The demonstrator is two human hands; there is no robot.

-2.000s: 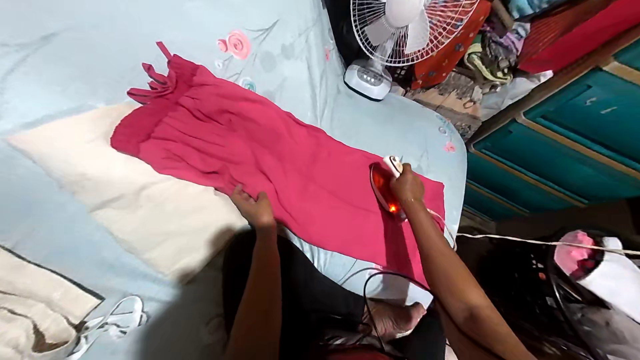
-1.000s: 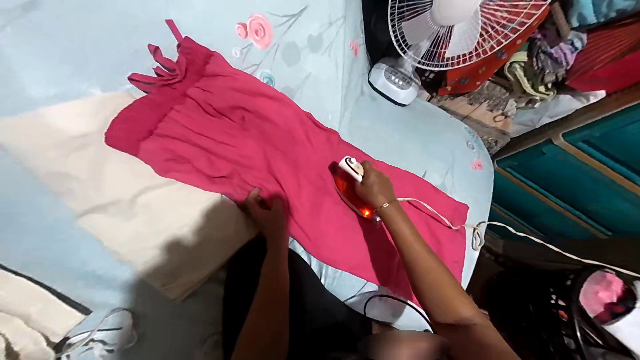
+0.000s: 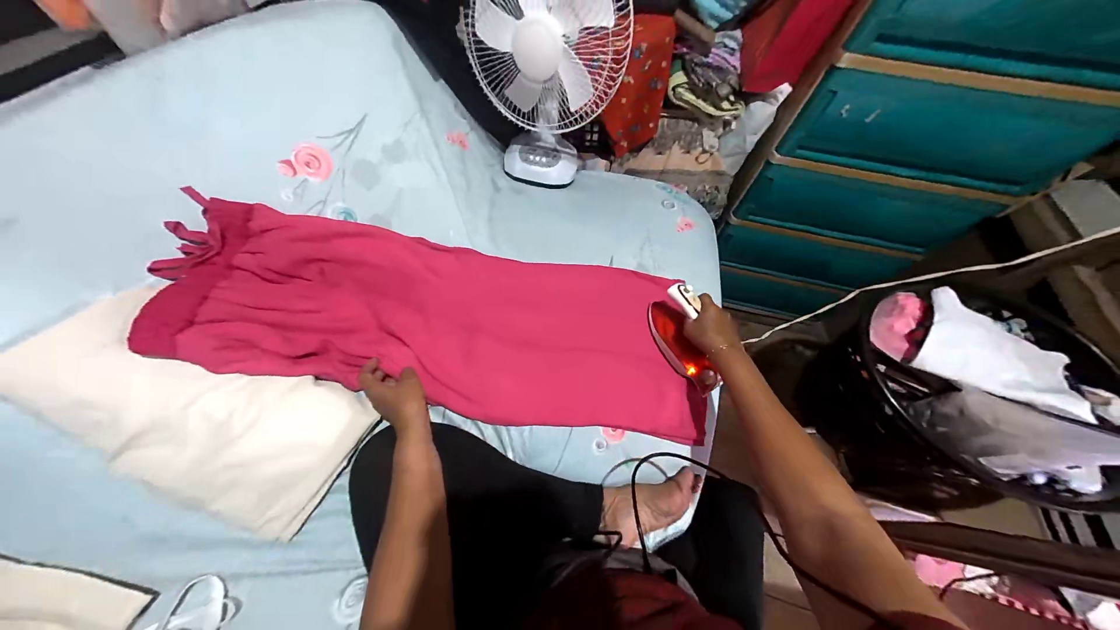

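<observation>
A long pinkish-red dress (image 3: 490,324) with gathered bodice and tie straps lies spread on the light blue floral bed sheet (image 3: 210,96). My right hand (image 3: 710,331) grips the white handle of an electric iron (image 3: 675,337), whose red, lit body rests on the dress near its right end. With its fingers on the dress's lower edge, my left hand (image 3: 395,394) lies beside the gathered part; whether it pinches the cloth cannot be told. A folded cream cloth (image 3: 201,437) lies partly under the dress's left end.
A white electric fan (image 3: 541,162) stands at the bed's far edge. Right of it are a teal chest of drawers (image 3: 927,131) and piled clothes. A black basket (image 3: 884,411) holds laundry. A pale cord (image 3: 875,287) runs right from the iron. My bare foot (image 3: 652,503) rests near the bed's edge.
The right hand has moved the iron from the middle of the dress's lower part to its right end. My left hand stays at the lower edge. The view has shifted.
</observation>
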